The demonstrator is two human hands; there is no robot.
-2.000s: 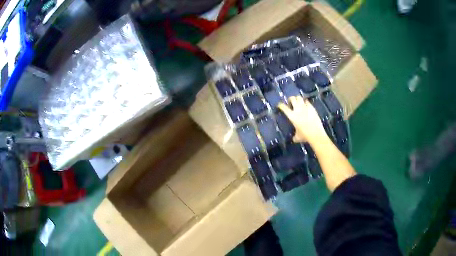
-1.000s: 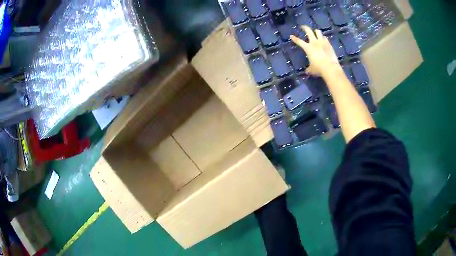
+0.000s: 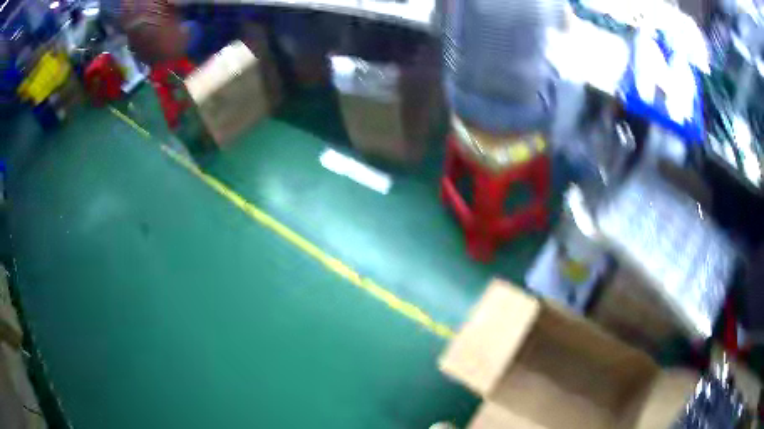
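Note:
The picture is blurred. An open empty cardboard carton stands at the lower right, its flaps folded outward. A tray of dark parts shows in part at the lower right edge, beside the carton. A stack of clear blister trays lies on a box at the right. Neither of my hands can be made out. A small pale spot at the bottom edge is too cut off to identify.
A red stool with a grey rounded load stands beyond the carton. Closed cartons stand under the bench at the back. A yellow line crosses the green floor. A white strip lies on the floor. Yellow crates are far left.
The view has swung left. The open carton, the clear trays and the dark parts now sit at the right and lower right. The hand over the dark parts is out of view.

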